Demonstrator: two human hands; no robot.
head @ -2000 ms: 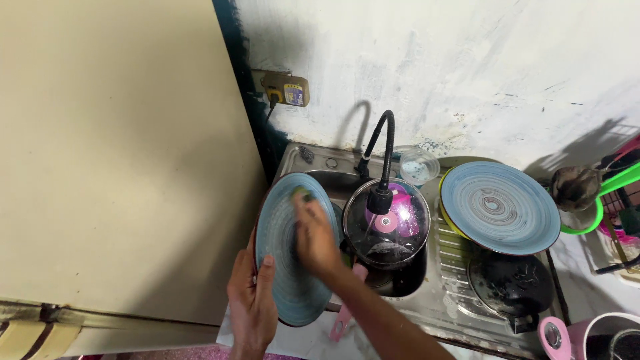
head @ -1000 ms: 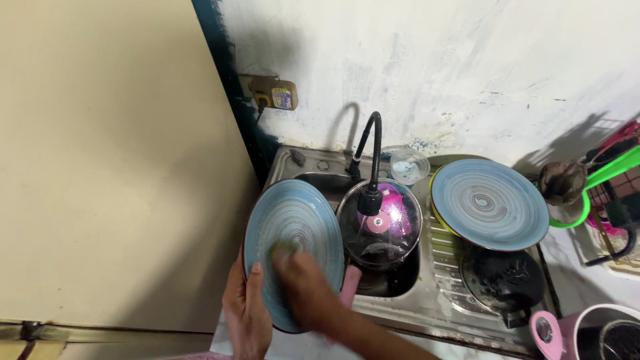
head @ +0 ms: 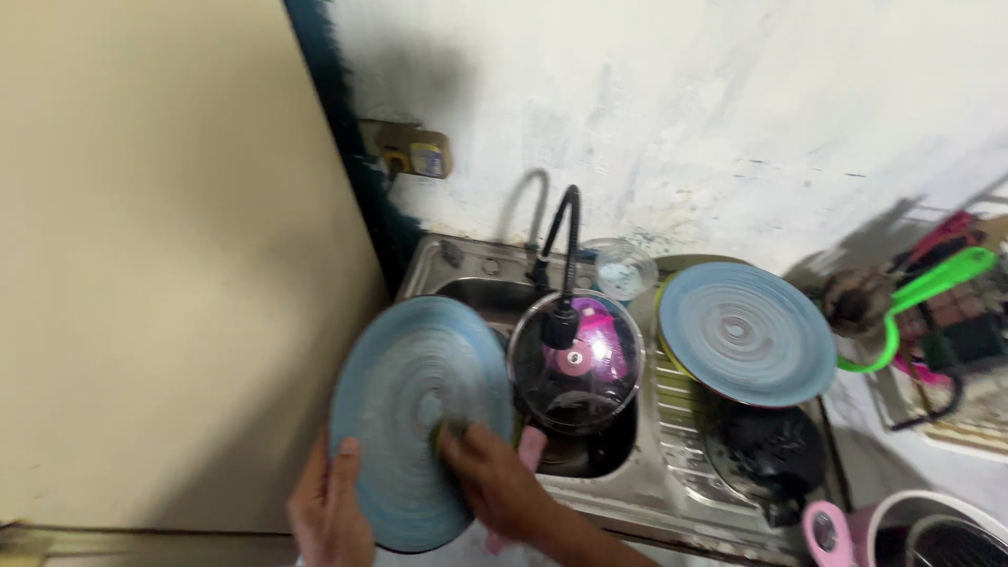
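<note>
My left hand (head: 331, 504) grips the lower left rim of a blue plate (head: 409, 370) with a swirl pattern, its thumb on the face. The plate is tilted at the left side of the sink. My right hand (head: 492, 476) presses a small dark green scrubbing pad (head: 442, 437) onto the plate's face; the fingers hide much of the pad and are blurred. To the right, a glass pot lid (head: 579, 394) with a pink knob rests over the steel sink (head: 504, 295), under the black faucet (head: 573, 236). A pink handle shows just behind my right hand.
Another blue plate (head: 748, 331) lies over the ribbed drainboard (head: 677, 417), beside a dark pan (head: 772, 457). A pink pot (head: 866, 528) stands at the lower right. A green-handled strainer (head: 941, 276) and a dish rack are farther right. A clear plastic container (head: 624, 269) sits behind the faucet.
My right hand has moved over the plate's face with the pad, from the upper middle to below the centre. My left hand keeps its hold on the rim.
</note>
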